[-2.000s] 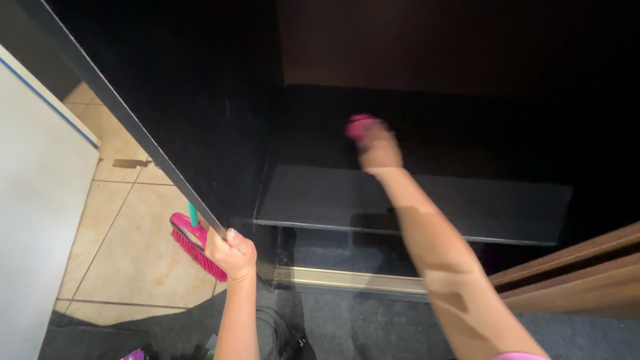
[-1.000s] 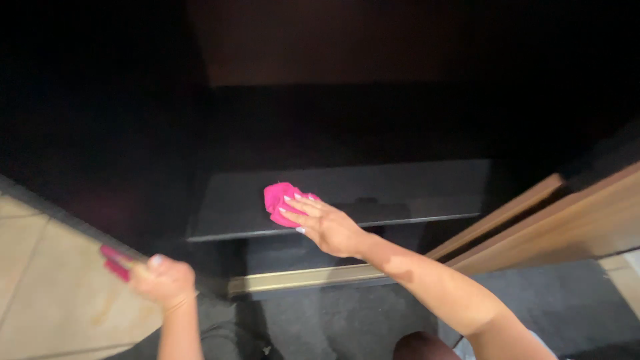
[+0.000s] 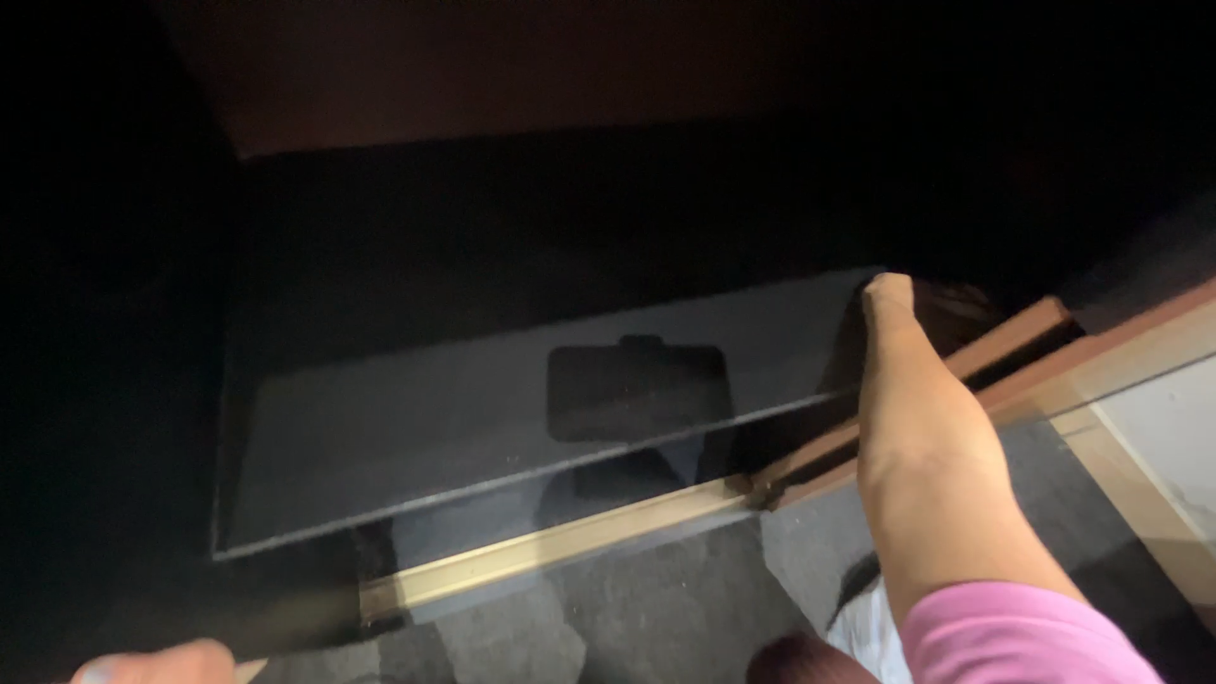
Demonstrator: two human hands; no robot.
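My right arm reaches into a dark cabinet over the right end of a black shelf (image 3: pixel 456 418). Only the wrist and part of my right hand (image 3: pixel 891 288) catch the light; the fingers are lost in shadow, and no cloth shows there. At the bottom left corner, part of my left hand (image 3: pixel 161 663) is visible beside the dark side panel, its fingers mostly cut off by the frame edge. A dark rectangular shadow or reflection lies on the shelf's middle.
Wooden sliding door edges (image 3: pixel 1007 337) stand at the right, beside my right forearm. A pale metal-like track (image 3: pixel 560 541) runs along the cabinet's base. Grey patterned floor (image 3: pixel 665 598) lies below, and a white panel (image 3: pixel 1168 427) is at the far right.
My right hand has moved from the front of the shelf to its right end, into shadow. The pink cloth seen under it earlier is out of sight. The view has shifted toward the right.
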